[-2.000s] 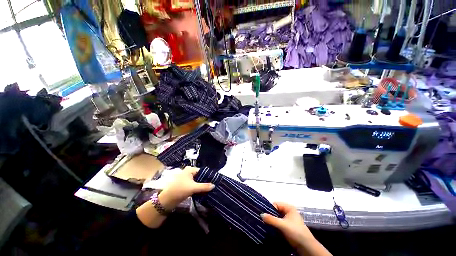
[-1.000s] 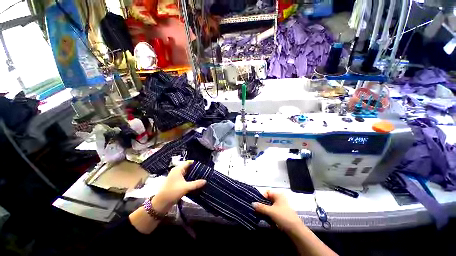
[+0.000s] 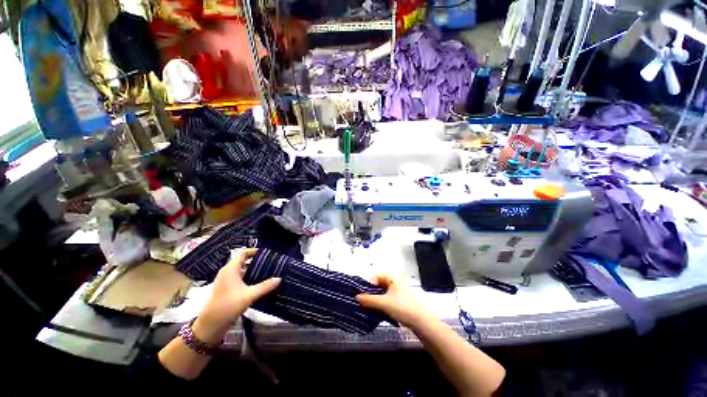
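A dark pinstriped garment piece is stretched between my hands above the table's front edge, in front of the sewing machine. My left hand grips its left end, thumb on top, with a bracelet or watch at the wrist. My right hand pinches its right end. The needle area is behind the piece, and the piece is apart from it. More striped fabric and a grey fabric piece lie left of the needle. The fingers under the piece are hidden.
A smartphone and a dark pen-like stick lie on the table. Small snips hang at its ruler-marked edge. Brown cardboard is at left. A striped pile is behind left, and purple fabric is at right.
The view has turned right, so the machine and table appear further left. My hands still hold the striped piece, which now lies more level. More purple fabric shows at right.
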